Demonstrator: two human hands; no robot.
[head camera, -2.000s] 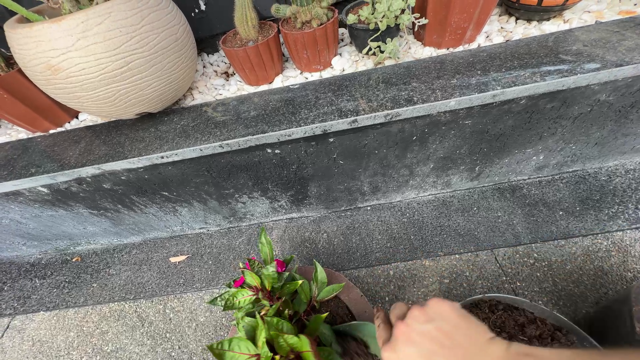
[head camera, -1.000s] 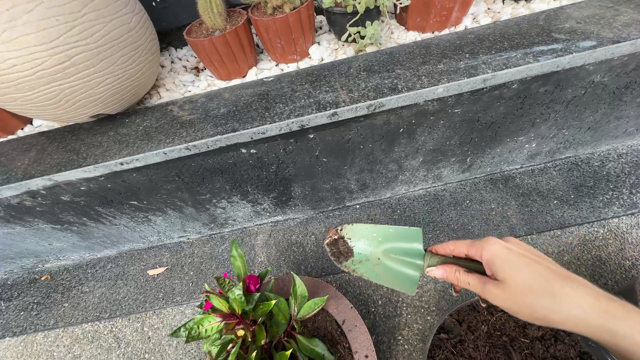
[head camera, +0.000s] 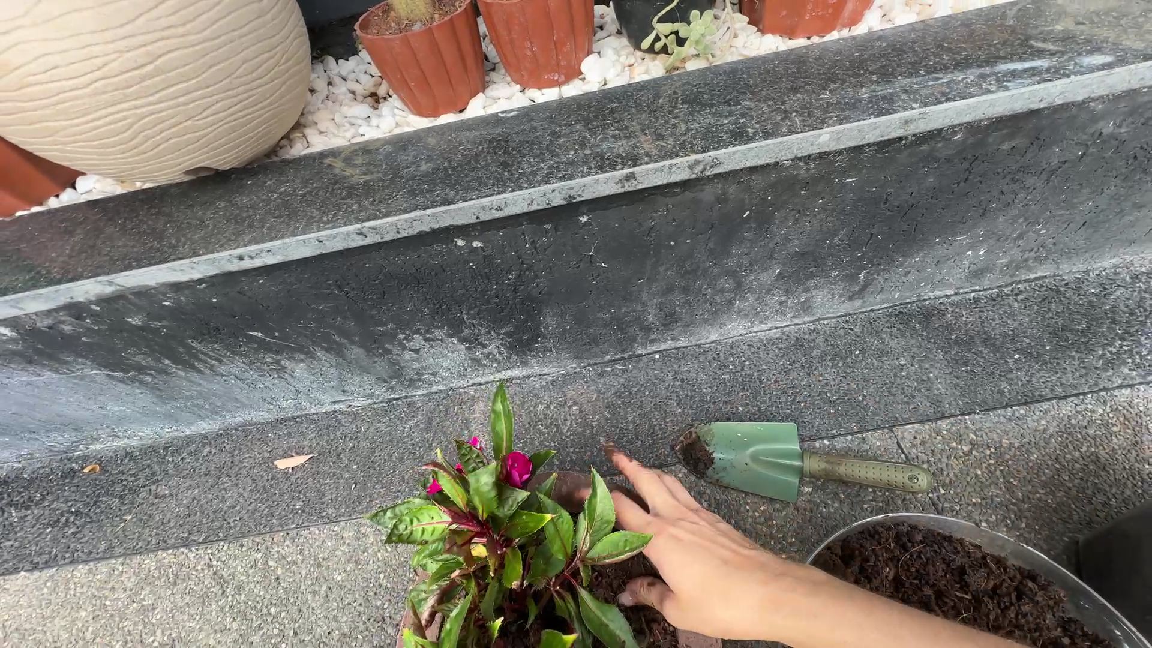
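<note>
My right hand (head camera: 679, 549) reaches in from the lower right with its fingers spread over the rim of a round brown pot (head camera: 571, 486). Its thumb is over the dark soil (head camera: 621, 576) in the pot. A leafy plant with magenta flowers (head camera: 517, 522) grows there, just left of the hand. Beyond the hand, a green hand trowel (head camera: 756, 459) lies on the paving, soil on its tip and its handle pointing right. A wide round container of dark soil (head camera: 954, 576) stands at the lower right, partly behind my forearm. My left hand is out of view.
A dark stone ledge (head camera: 540, 162) crosses the view. Behind it, terracotta-coloured ribbed pots (head camera: 432, 63), a large cream textured pot (head camera: 153, 81) and a black pot (head camera: 652, 22) stand on white pebbles (head camera: 351, 103). A dark object (head camera: 1120, 558) is at the right edge. A dry leaf (head camera: 293, 462) lies on the paving.
The trowel, held in my right hand one second ago, now lies on the paving. My right hand has let go of it and moved left to the flowering plant's pot.
</note>
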